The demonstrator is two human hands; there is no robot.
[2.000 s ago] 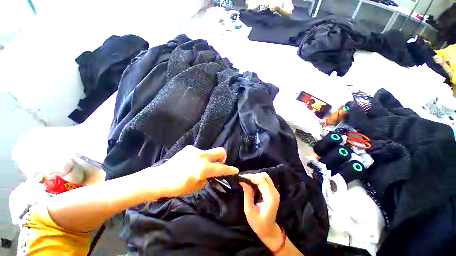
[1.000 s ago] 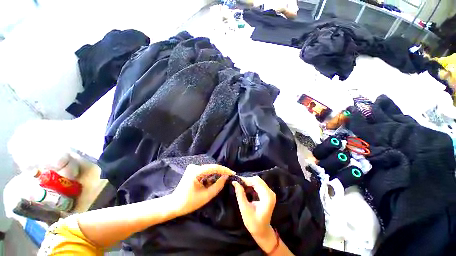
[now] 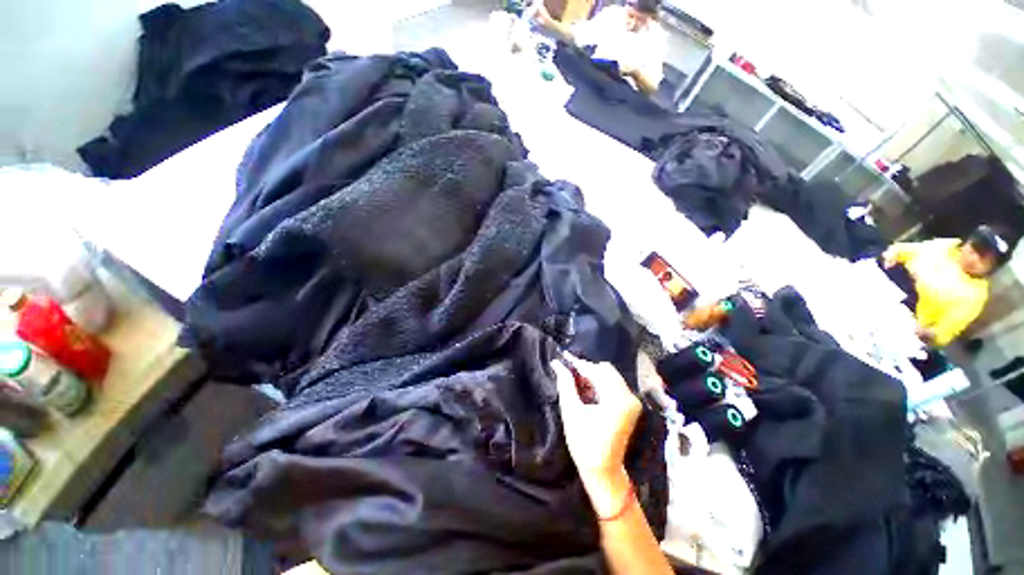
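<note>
A large heap of black garment (image 3: 416,213), part rough nubbly cloth and part smooth lining, lies in front of me. My right hand (image 3: 597,418), with a thin red band at the wrist, is at the heap's right side. Its fingers are closed on a fold of the black cloth. No needle or thread can be made out. My left hand is not in view; only a small pale yellow patch shows at the bottom edge.
At left, a wooden cabinet (image 3: 135,399) holds a red can (image 3: 62,337) and a green-capped jar (image 3: 45,376). Right of the heap are black thread cones (image 3: 687,371), red-orange scissors (image 3: 737,368), crumpled white material (image 3: 710,500) and more black garments (image 3: 831,421). People sit farther back.
My left hand has left the cloth and gone out of view. My right hand has stayed at the cloth. The view has tilted and turned, showing more of the cabinet and a person in yellow.
</note>
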